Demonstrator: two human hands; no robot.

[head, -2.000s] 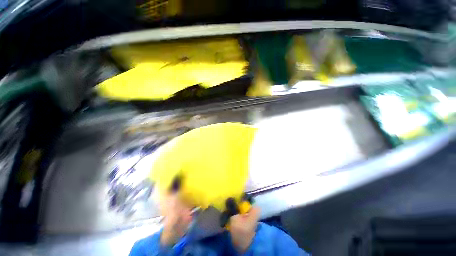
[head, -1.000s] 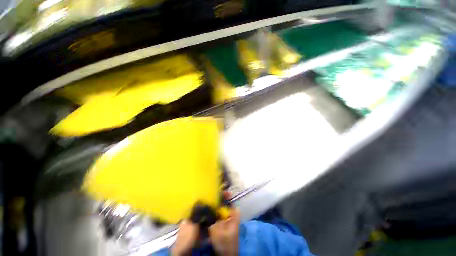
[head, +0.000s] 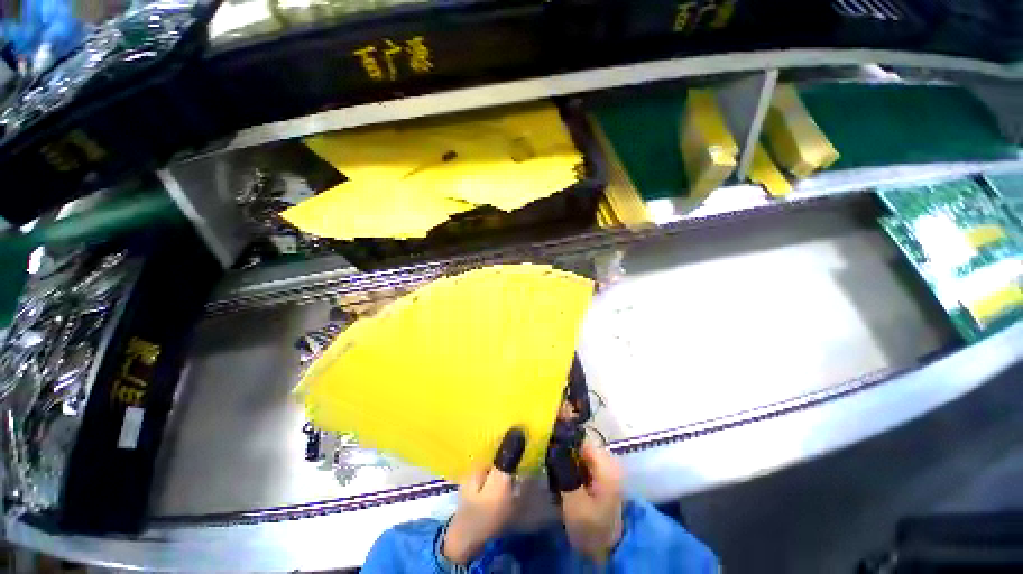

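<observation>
A fan of thin yellow strips point(head: 454, 364) is spread above the grey metal surface in front of me. My left hand point(head: 485, 505) grips its lower end, with a black-covered thumb lying on top of the strips. My right hand point(head: 589, 505) is at the fan's lower right corner, with black covers on its fingertips. Black pieces with a thin loop point(head: 577, 392) show above the right fingers. Whether these are a tool or covered fingers, I cannot tell. The fingers under the fan are hidden.
Silver metal parts point(head: 325, 446) lie partly behind the fan. A black shelf bin holds loose yellow fans point(head: 438, 174). Yellow strip stacks point(head: 707, 146) stand on the green shelf. A green circuit board point(head: 965, 252) is at right. A black parts bin point(head: 123, 392) stands at left.
The view has shifted and sharpened. The fan is spread wider than two seconds ago, and now sits further right in view than one second ago. Both hands remain at its lower end.
</observation>
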